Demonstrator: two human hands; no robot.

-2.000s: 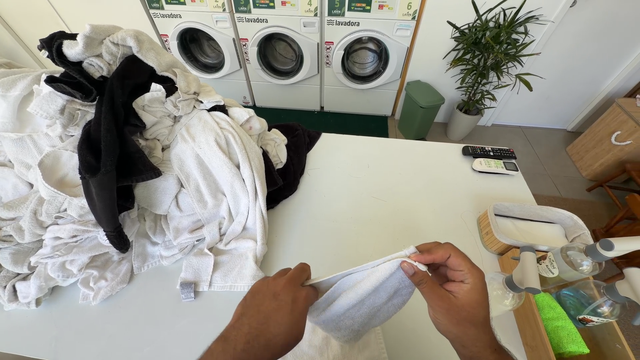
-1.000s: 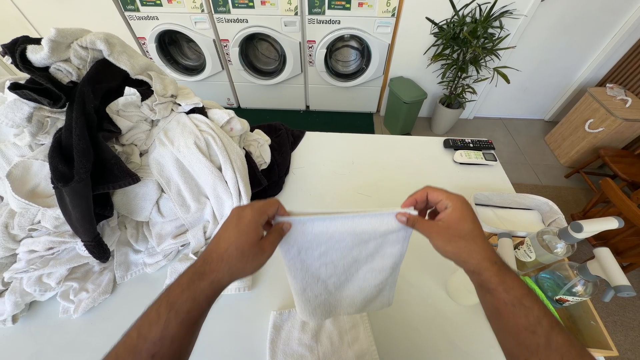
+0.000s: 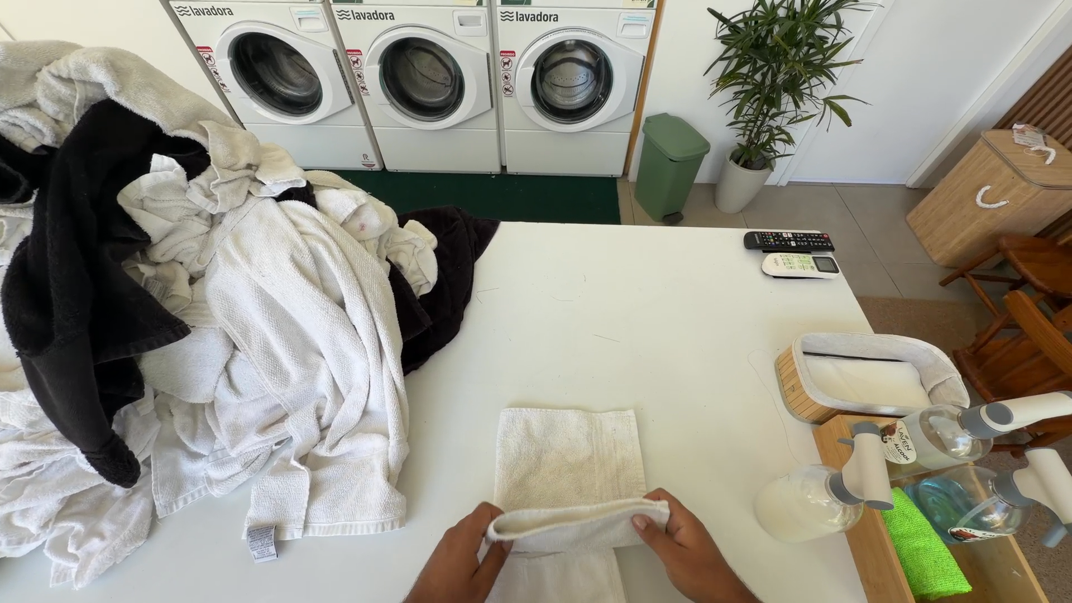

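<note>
A small white terry towel point(image 3: 578, 523), folded over, is stretched between my two hands just above the white table. Its left corner is pinched by my left hand point(image 3: 465, 553), its right corner by my right hand point(image 3: 691, 548). Beneath it lies another white cloth point(image 3: 569, 452), flat on the tabletop; whether the two are joined is hidden. To the left rises a large heap of crumpled white towels point(image 3: 310, 360) with black towels point(image 3: 67, 276) among them.
Spray bottles point(image 3: 808, 502) and a wooden tray point(image 3: 900, 578) holding a green cloth point(image 3: 921, 544) are at the right, near a lined basket point(image 3: 791, 385). Two remote controls point(image 3: 791, 253) lie at the far right corner. Washing machines point(image 3: 427, 84) stand beyond the table point(image 3: 586, 327).
Both hands have lowered the towel they held up, and it is now folded over close to the tabletop cloth. The view has tilted down somewhat.
</note>
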